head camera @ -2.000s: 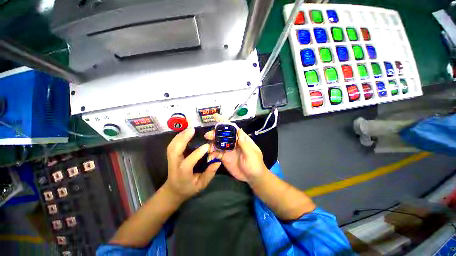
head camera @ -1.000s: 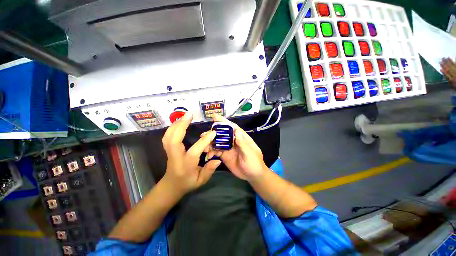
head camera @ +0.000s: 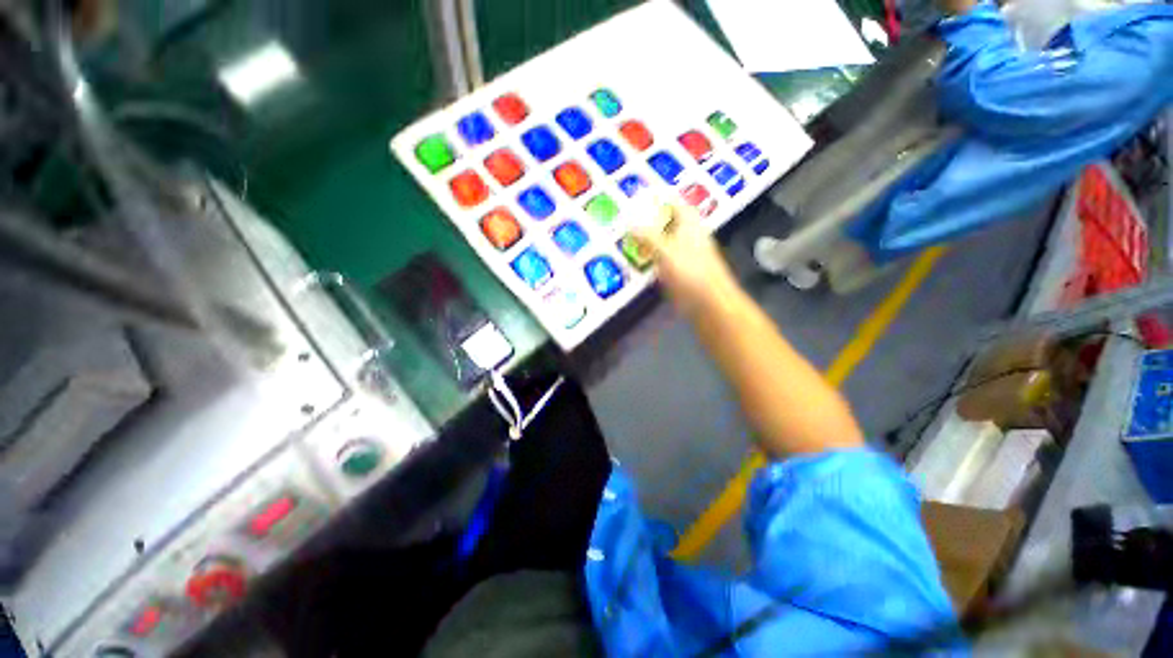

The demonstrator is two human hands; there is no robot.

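Note:
The white tray [head camera: 720,77] of watches lies at upper centre, with rows of square watches lit red, green and blue, such as a green one [head camera: 435,153]. My right hand [head camera: 672,244] reaches over the tray's near rows, its fingertips down at the watches. The hand is blurred, and I cannot tell if it holds a watch. My left hand is not in view.
The press's white panel [head camera: 290,514] is at lower left, with a green button [head camera: 358,458] and a red knob [head camera: 216,584]. A dark device [head camera: 437,315] and white cable [head camera: 517,409] lie between press and tray. A person in blue [head camera: 952,167] is at upper right.
The view has swung to the right, toward the tray. My right hand has moved from above the lap to the tray. My left hand and the watch held above the lap have left view.

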